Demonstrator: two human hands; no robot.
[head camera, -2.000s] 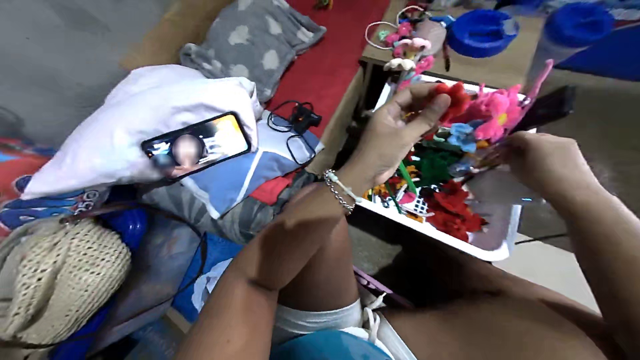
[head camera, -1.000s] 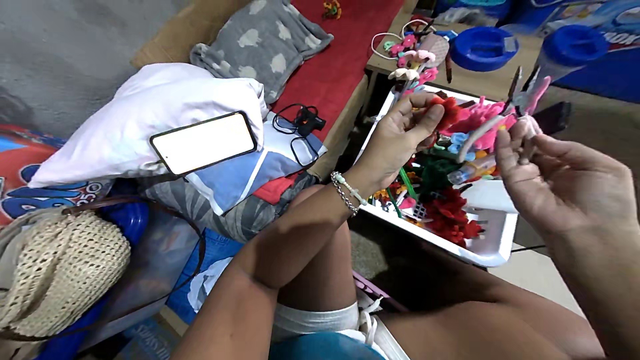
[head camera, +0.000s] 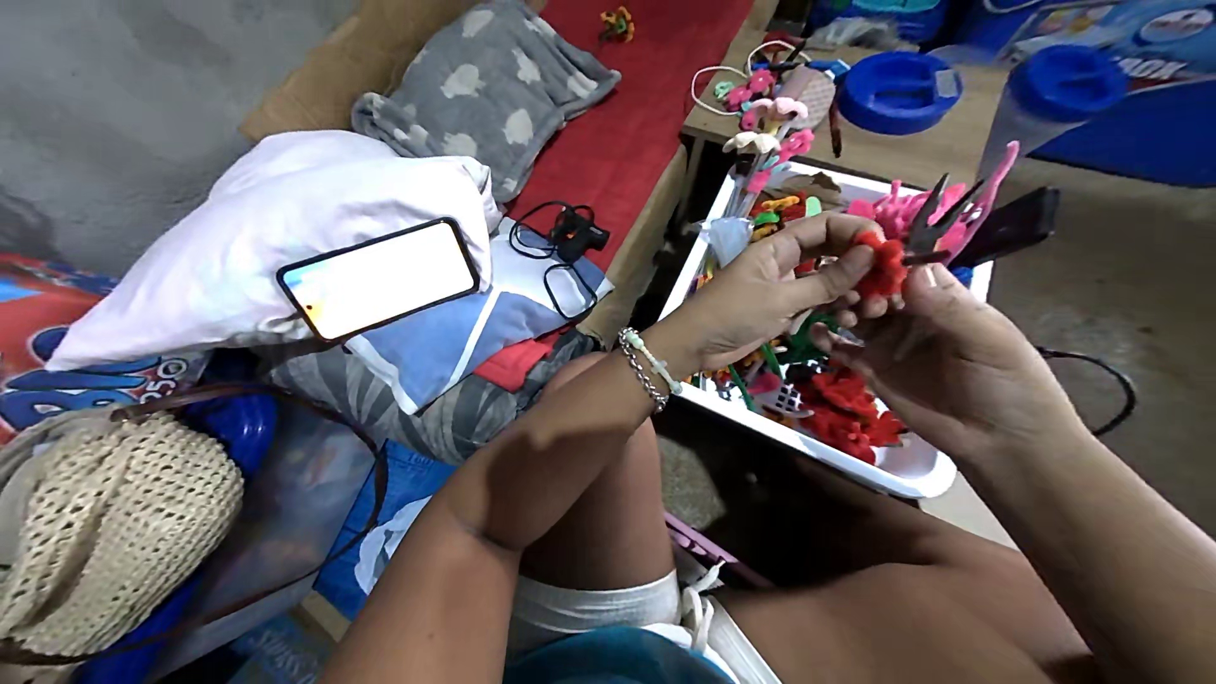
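Observation:
My left hand (head camera: 769, 294) pinches a small red fuzzy flower (head camera: 882, 266) between thumb and fingers above a white plastic tray (head camera: 817, 442). Close against its right side is my right hand (head camera: 959, 356), with the open jaws of pliers (head camera: 936, 228) rising behind its thumb; the handles are hidden by the hand. Below the hands, red fuzzy flowers (head camera: 845, 413) and green pieces fill part of the tray. Pink fuzzy flowers (head camera: 898, 204) lie at its far side, and more pink and cream flowers (head camera: 779, 123) stand at its far left corner.
A lit phone (head camera: 380, 277) rests on a white pillow (head camera: 256, 247) at the left. Black cable (head camera: 570, 233) lies on a blue and white cloth. Past the tray are a blue lid (head camera: 900, 90) and a blue-capped clear container (head camera: 1064, 85). A dark flat object (head camera: 1012, 228) juts over the tray's right edge.
My right hand has moved left and down with the pliers, from beside the tray's right side to right against the red flower. The left hand still holds the flower.

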